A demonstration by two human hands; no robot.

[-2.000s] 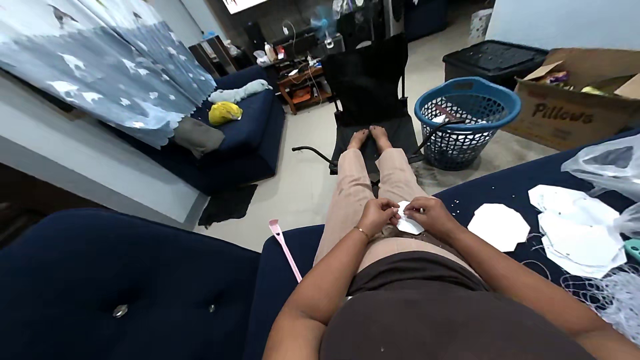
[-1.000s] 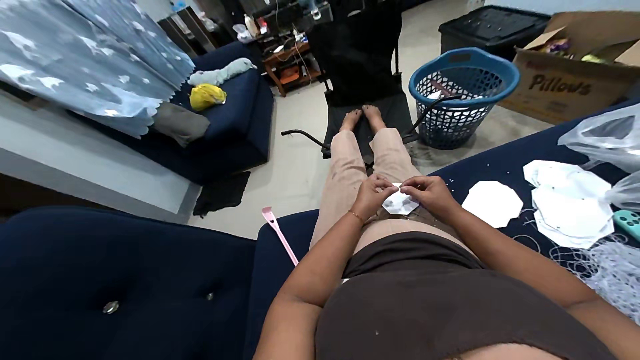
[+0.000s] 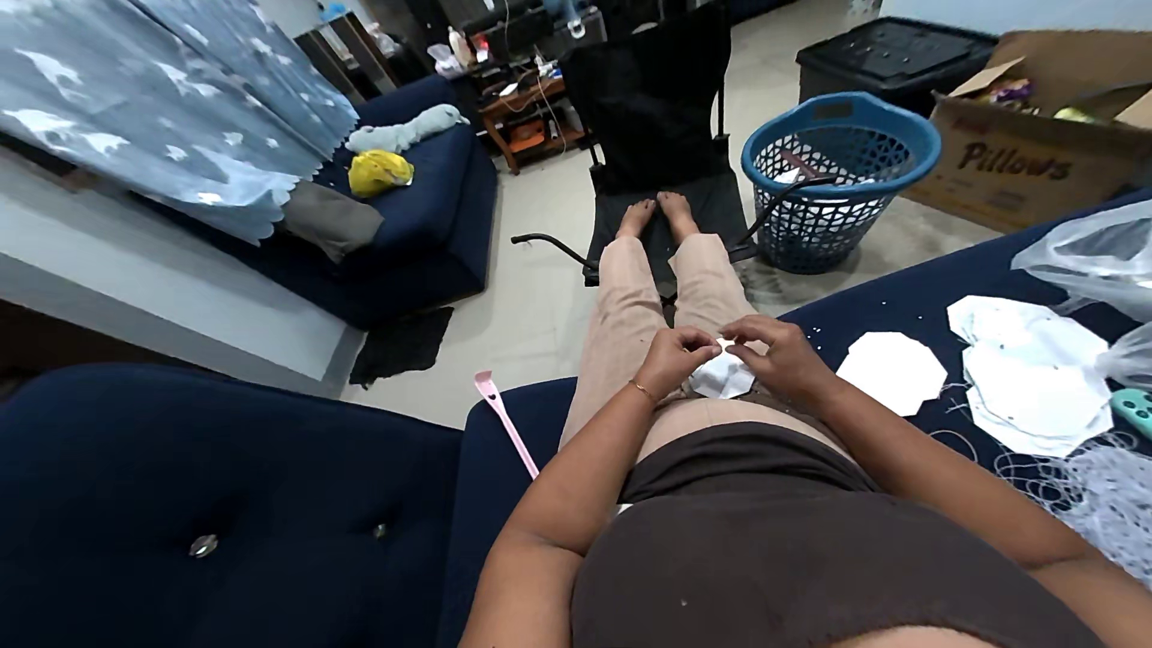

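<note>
Over my lap, my left hand (image 3: 677, 360) pinches the upper edge of a small white piece (image 3: 723, 376), paper or cloth. Close beside it, my right hand (image 3: 781, 356) has thumb and forefinger at the same piece's upper right edge; whether they grip it is too small to tell. On the navy sofa to my right lies a white many-sided sheet (image 3: 893, 373), and beyond it a loose stack of similar white sheets (image 3: 1035, 378). A tangle of white string (image 3: 1093, 504) lies nearer me, beside a teal-handled object (image 3: 1134, 409) at the frame's edge.
A pink long-handled plastic tool (image 3: 506, 423) leans on the sofa at my left. My feet rest on a black folding chair (image 3: 661, 117). Beyond the sofa stand a blue laundry basket (image 3: 814, 193), a cardboard box (image 3: 1017, 166) and a lidded black bin (image 3: 891, 58). Clear plastic bags (image 3: 1102, 252) lie far right.
Both hands stay over my lap at the small white piece. My right hand's fingers have lifted and spread slightly since the frame of one second ago.
</note>
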